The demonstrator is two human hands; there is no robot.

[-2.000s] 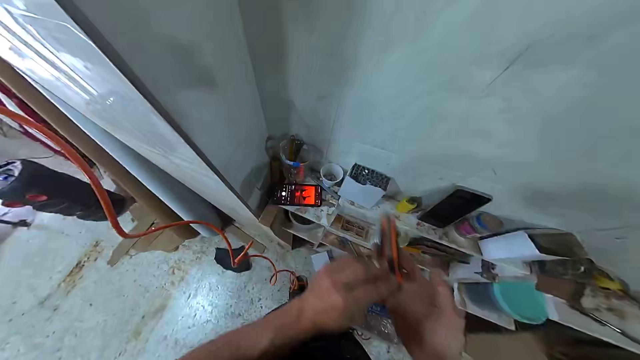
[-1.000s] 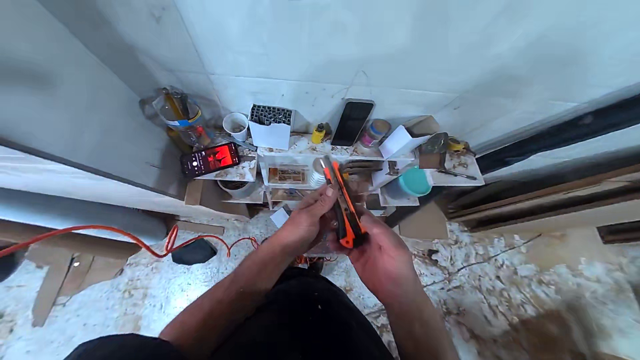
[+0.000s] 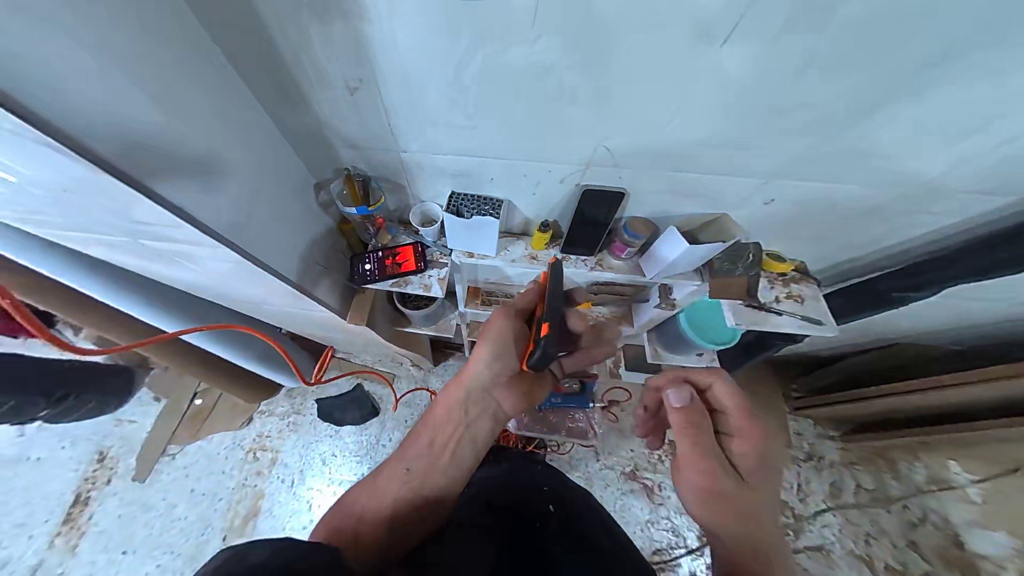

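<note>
An orange and black utility knife lies upright across the palm of my left hand, held between thumb and fingers in front of the shelf unit. Whether its blade is out cannot be made out. To the right and lower, my right hand is apart from the knife, its fingers curled and the thumb against the index finger; nothing shows clearly in it. Behind my right hand is a tub with a teal lid. A blue tool lies low between my hands, on or beside a clear plastic package.
The white shelf along the wall bears a lit phone, a white box, a yellow bottle, a dark-screened phone and a yellow tape measure. An orange hose crosses at left. Boards lean at right.
Both hands were at the utility knife one second ago. My right hand has since come away to the right, while the knife stays in my left hand. The view has shifted.
</note>
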